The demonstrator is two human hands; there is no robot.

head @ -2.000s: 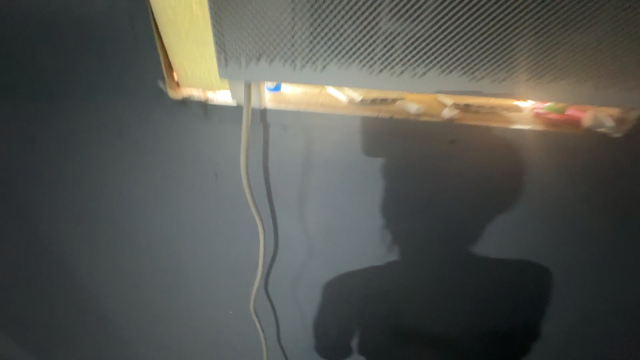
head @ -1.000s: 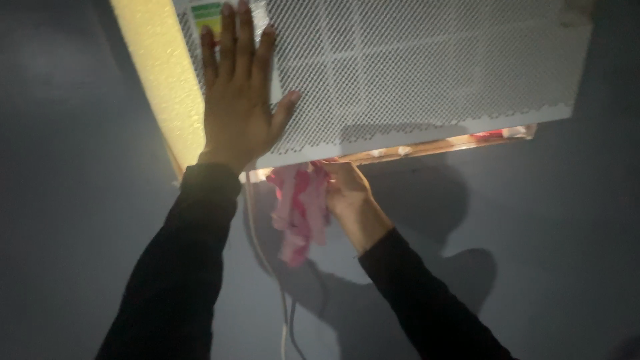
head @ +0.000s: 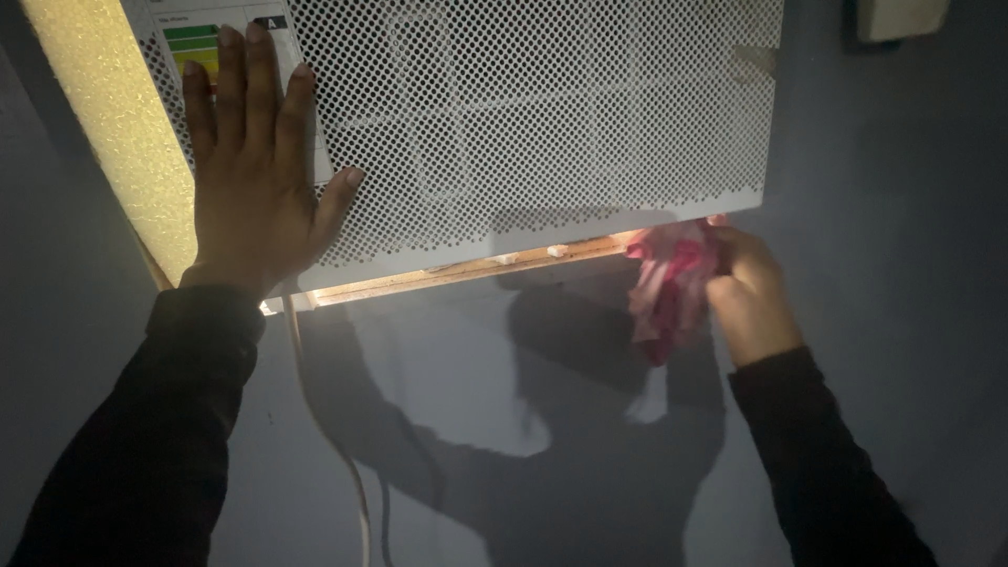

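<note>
A white perforated metal panel (head: 535, 118) of a wall-mounted unit, likely an air conditioner, fills the upper middle. My left hand (head: 256, 157) lies flat against its left part, fingers spread, over an energy-rating label (head: 303, 118). At the panel's lower right corner, my right hand (head: 748, 276) grips a crumpled pink cloth (head: 673, 291), which hangs down in front of the grey wall. Some of the right fingertips are hidden behind the cloth and the panel's bottom edge. A lit wooden ledge (head: 472, 270) with small whitish bits on it runs under the panel.
Yellowish foam (head: 118, 134) lines the left side of the unit. A pale cable (head: 315, 409) hangs from the lower left corner down the grey wall (head: 890, 315). A whitish box (head: 902, 17) is fixed at the upper right. My shadow falls on the wall below.
Two seconds ago no hands were in view. Since one second ago, my right hand has moved the pink cloth rightward along the bottom edge; my left hand has stayed flat on the panel.
</note>
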